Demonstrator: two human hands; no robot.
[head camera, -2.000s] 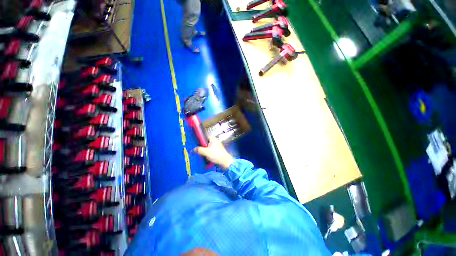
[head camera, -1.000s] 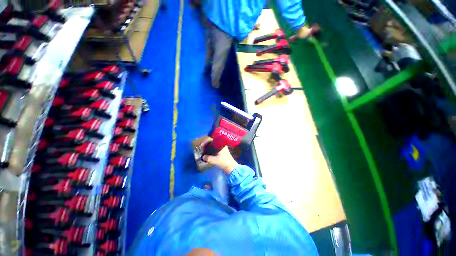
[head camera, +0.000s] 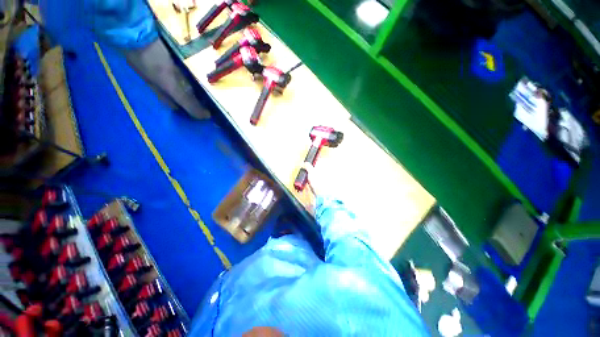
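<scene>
A red-and-black power tool (head camera: 322, 136) lies on or just over the tan board of the bench (head camera: 378, 191), its head away from me and its handle towards me. My right hand (head camera: 307, 197) is at the lower end of its handle and appears closed round it; the hand is small and blurred. My left hand is not in view. Several similar tools (head camera: 272, 79) lie farther up the bench, handles pointing towards the aisle side.
An open carton (head camera: 230, 214) with silvery pieces stands on the blue floor beside the bench. Racks of red-and-black tools (head camera: 66, 253) are at lower left. A person in blue (head camera: 125, 23) stands at upper left. Metal plates (head camera: 446, 233) and crumpled white pieces (head camera: 450, 323) lie past the board's near end.
The view has turned, with the bench now across the middle. The tool held up over the aisle a second ago is now at the bench board. The other person appears farther left.
</scene>
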